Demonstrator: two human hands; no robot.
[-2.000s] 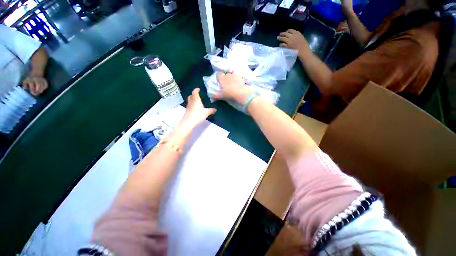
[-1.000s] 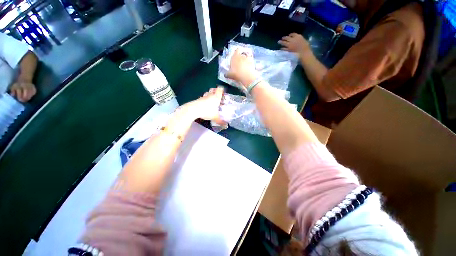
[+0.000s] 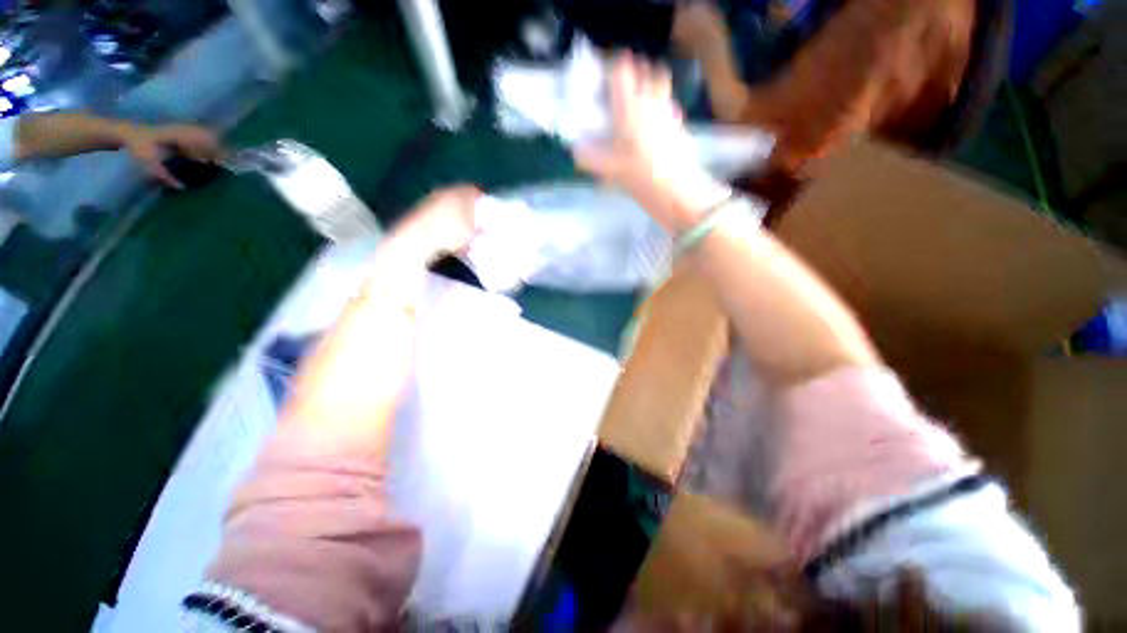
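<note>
The frame is blurred. My left hand [image 3: 435, 225] grips the left end of a clear bagged unit [image 3: 581, 235] that stretches right over the dark green bench. My right hand [image 3: 637, 130] is raised at the far end of the bench, fingers spread, over more white and clear bagged units [image 3: 538, 97]. Whether its palm touches a bag is hidden by blur. White paper sheets [image 3: 507, 383] lie under and beside my left forearm.
A large open brown carton [image 3: 952, 260] stands right of the bench, one flap at the bench edge. A white bottle [image 3: 318, 192] stands beyond the sheets. A blue cloth bundle [image 3: 284, 352] lies by my left forearm. Other people's arms show at far left and top right.
The view has shifted. My left hand has drawn its bag left and holds it stretched. My right hand has lifted and opened. Another person's hand at far left has reached towards the bottle.
</note>
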